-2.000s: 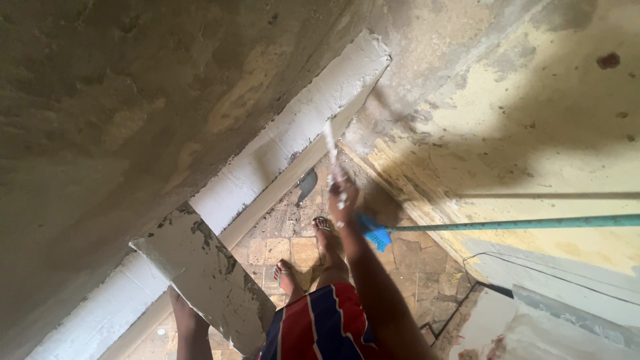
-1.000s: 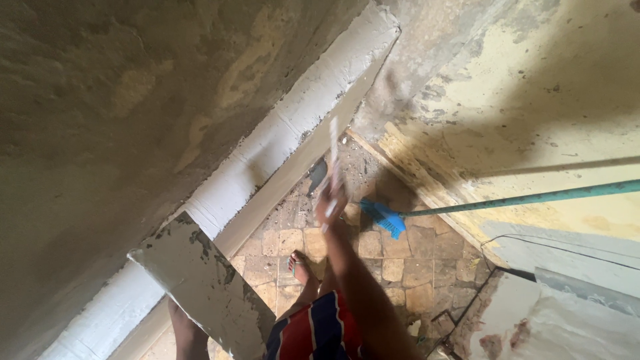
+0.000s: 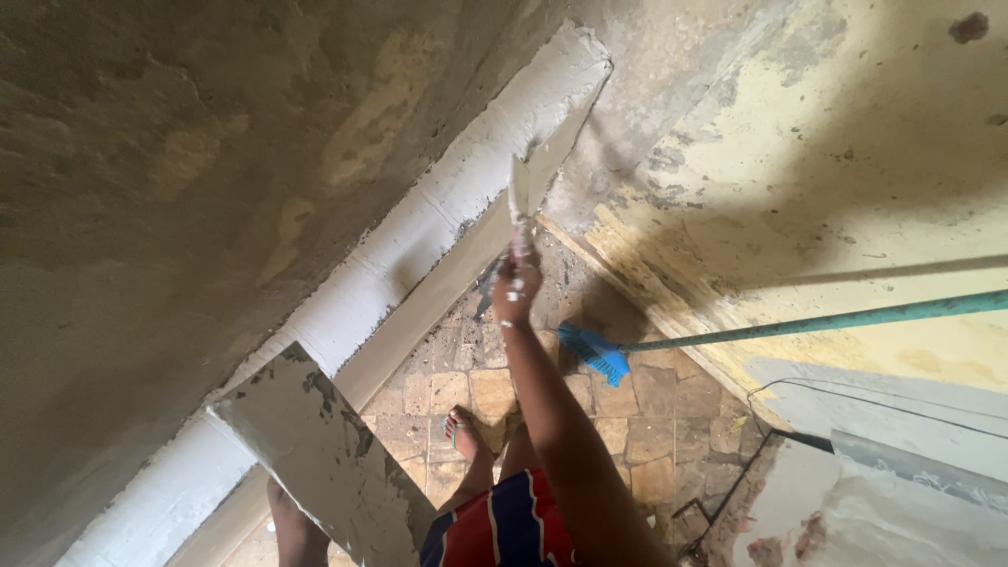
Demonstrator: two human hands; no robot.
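Note:
My right hand (image 3: 517, 287), flecked with white plaster, is closed around the handle of a putty knife (image 3: 519, 185). The blade points away from me and lies over the outer edge of a ledge (image 3: 378, 272) whose top is coated in white plaster. My left hand (image 3: 295, 516) is at the lower left, under a plaster-smeared rectangular board (image 3: 315, 457). That board slants across the near part of the ledge; the fingers beneath it are hidden.
A blue broom (image 3: 594, 350) with a green handle stands on the stone-tiled floor (image 3: 449, 394), against the patchy yellow wall (image 3: 850, 213). A rough brown wall (image 3: 157, 197) rises behind the ledge. A thin cable (image 3: 866, 405) and a white-topped slab (image 3: 843, 496) are at the lower right.
The putty knife, over the floor beside the ledge a second ago, is now over the ledge's outer edge. The board stays at the lower left.

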